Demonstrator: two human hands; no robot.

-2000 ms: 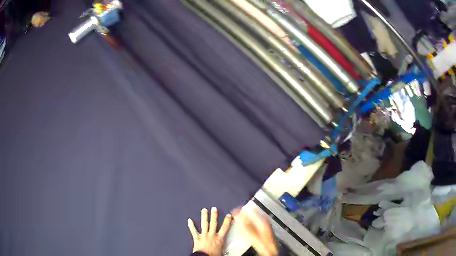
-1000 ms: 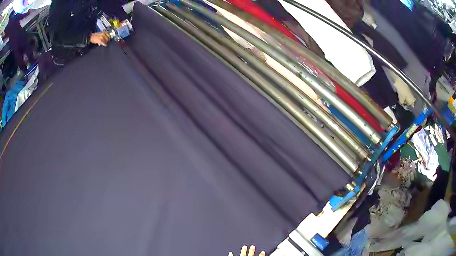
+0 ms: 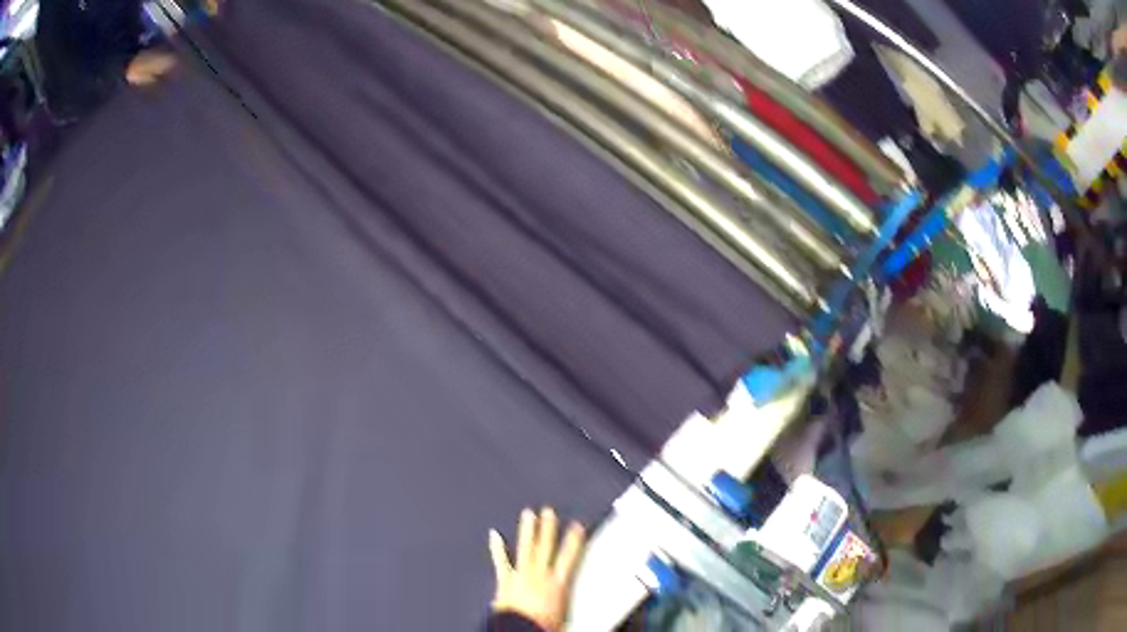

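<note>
Dark navy-purple fabric [image 3: 371,407] covers the table, with long folds near the tubes. My left hand [image 3: 538,578] lies flat near the cloth's near edge at the bottom, fingers spread, holding nothing visible. My right hand is not in view. A blurred white cutter unit [image 3: 816,531] with a yellow-and-blue label is at the near end of the pale rail [image 3: 692,500]. A thin dark line with pale specks crosses the fabric diagonally from the far left to this rail end.
Metal tubes [image 3: 692,204] in silver, brown, red and blue lie along the far right side, by a blue bracket [image 3: 908,235]. Scraps [image 3: 989,475] cover the floor at right. Another person's hand [image 3: 151,68] is at the cloth's far left.
The cutter unit, earlier at the far end by the other person, is now at the near rail end. A thin line now shows across the fabric. More of my left hand is visible.
</note>
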